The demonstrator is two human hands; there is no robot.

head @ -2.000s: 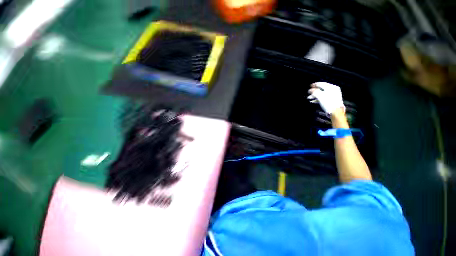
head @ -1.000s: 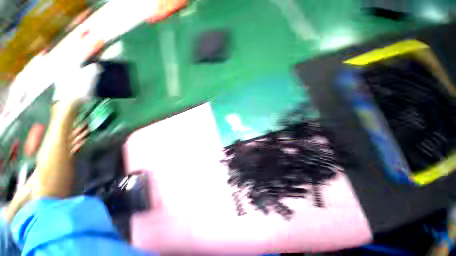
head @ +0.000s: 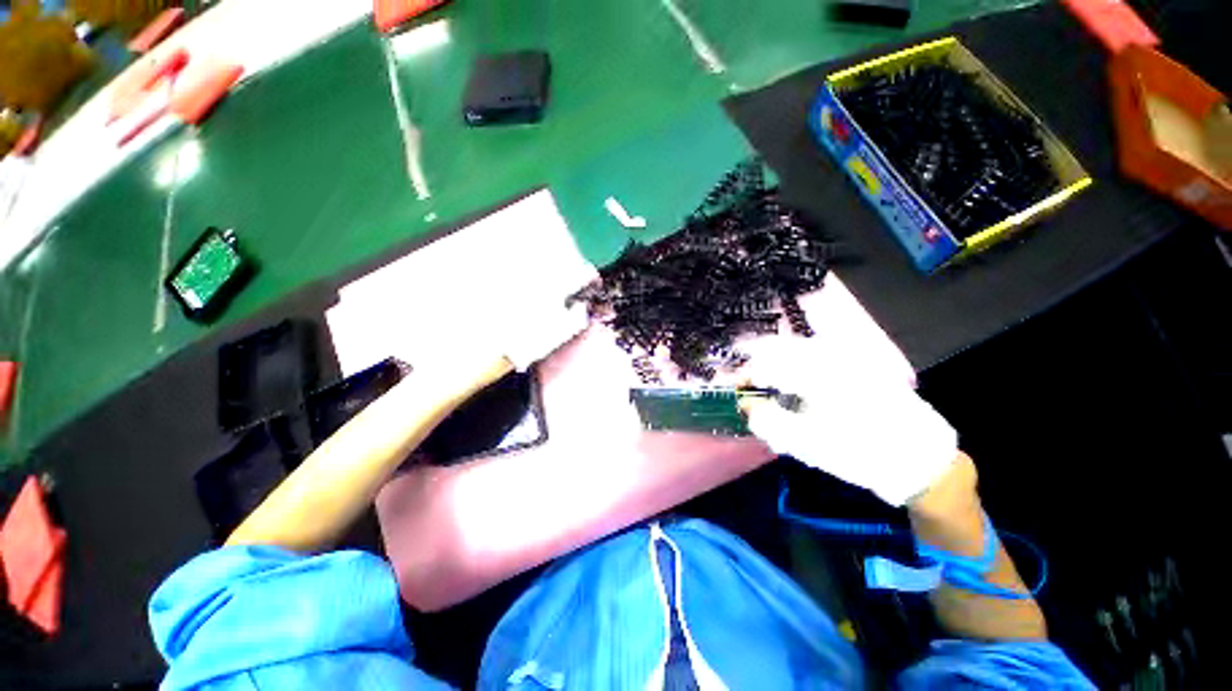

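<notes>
My right hand (head: 851, 425), in a white glove with a blue wrist strap, holds a green circuit board (head: 686, 410) by its right end, tilted above the pink mat (head: 608, 502). My left hand (head: 547, 321), also gloved in white, has its fingertips at the left edge of a heap of black comb-shaped strips (head: 716, 290). Whether it grips a strip cannot be told. A shiny black open housing (head: 503, 421) lies on the mat, partly under my left forearm.
More black housings (head: 264, 378) stand left of the mat. A blue-and-yellow box of black strips (head: 881, 182) and an orange carton (head: 1132, 128) are at the right. The green belt (head: 324, 176) carries a housing with a board (head: 207, 274) and a black box (head: 507, 88).
The left hand has come back from the belt at the left to the heap. The right hand is now in view over the mat with a board. A housing now lies on the mat.
</notes>
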